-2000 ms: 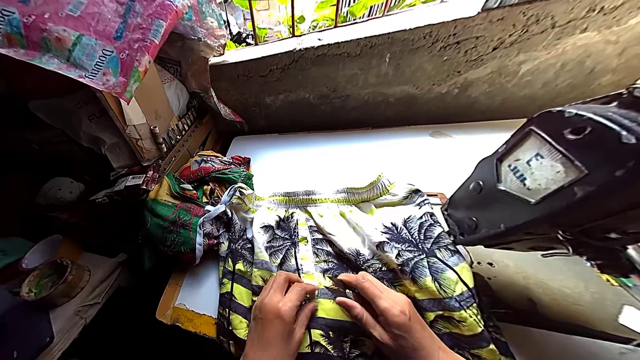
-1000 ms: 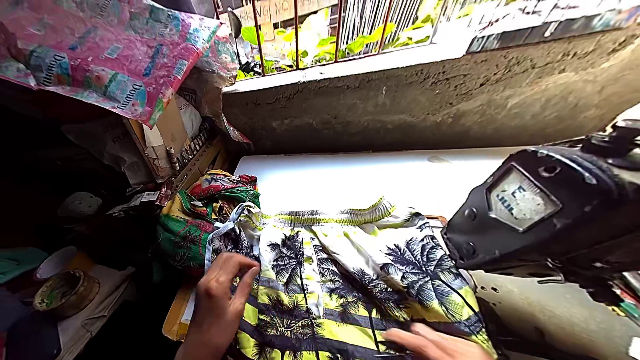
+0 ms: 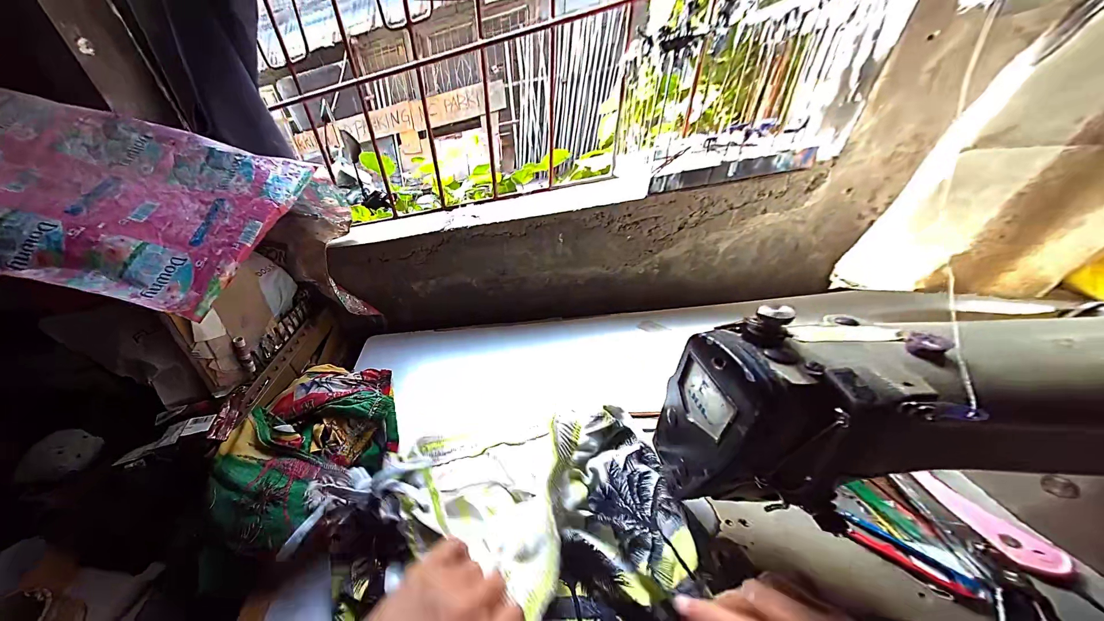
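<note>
A garment with an elastic waistband and a black, white and yellow-green palm print [image 3: 625,509] lies bunched at the bottom centre, beside the head of a sewing machine [image 3: 733,414]. My left hand [image 3: 444,586], blurred, is at the garment's lower left part, its fingers curled on the fabric. At the lower right edge of the cloth, my right hand [image 3: 750,599] is partly cut off by the frame; its fingertips touch the fabric, and the grip is unclear. A red, green and yellow cloth [image 3: 302,457] lies crumpled left of the garment.
The white table top [image 3: 483,362] runs back to a rough concrete wall [image 3: 561,259] below a barred window [image 3: 448,112]. Pink printed plastic [image 3: 147,207] hangs at left above cardboard [image 3: 237,319]. Scissors with a pink handle [image 3: 1000,526] and other tools lie under the machine arm.
The garment, spread flat with its waistband across before, is now gathered and folded, its pale inside showing. Both hands have shifted with it. The view has tilted up and toward the machine.
</note>
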